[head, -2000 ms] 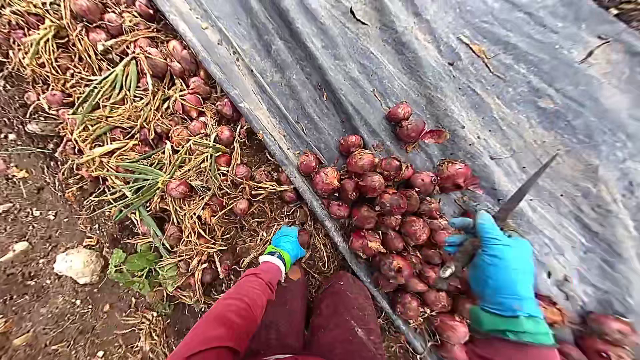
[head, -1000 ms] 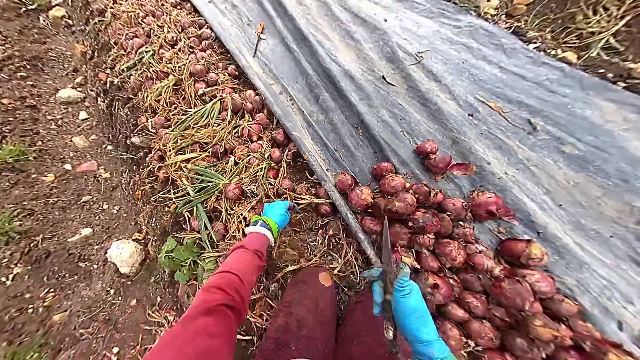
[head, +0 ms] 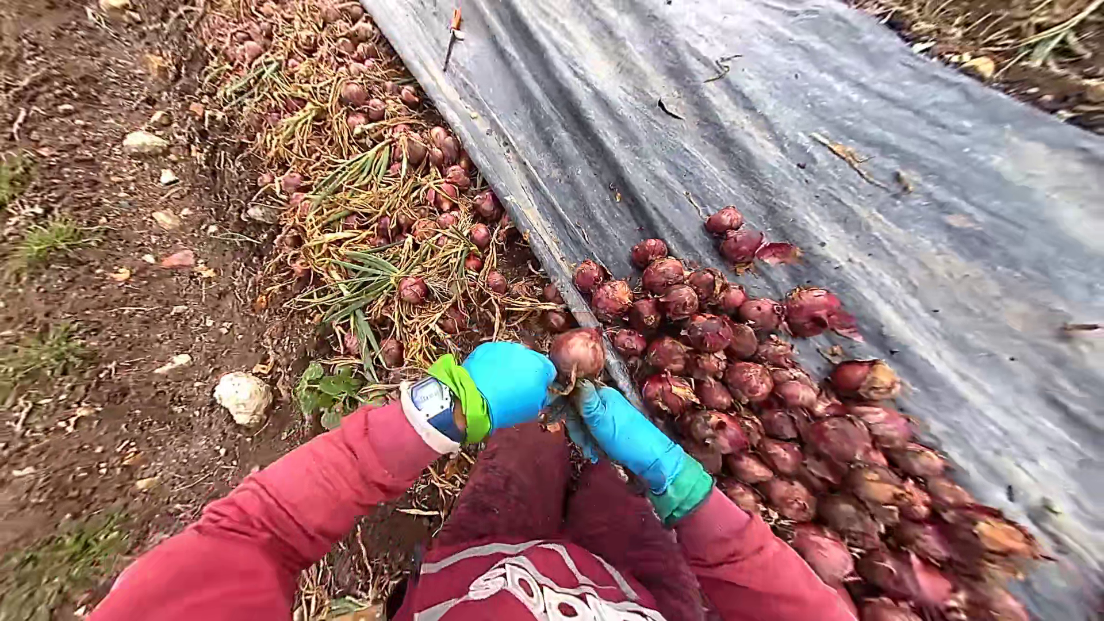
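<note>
A red onion bulb [head: 577, 354] is held up in front of my knees, between my two blue-gloved hands. My left hand [head: 511, 382], with a green band and a watch at the wrist, is closed on the onion's left side. My right hand [head: 623, 434] is just below and right of the bulb, its fingers at the onion's underside. The knife it held earlier is not clearly visible now. A pile of trimmed red onions [head: 750, 379] lies right of my hands on a grey plastic sheet [head: 862, 216].
Uncut onions with dry tops [head: 379, 216] lie in a row left of the sheet's edge. An orange-handled knife [head: 453, 36] rests near the sheet's upper left edge. A pale stone [head: 243, 398] sits on bare soil at left.
My left hand has come up from the onion row and now holds a bulb. My right hand, with the knife in the earlier frames, has moved left to meet it.
</note>
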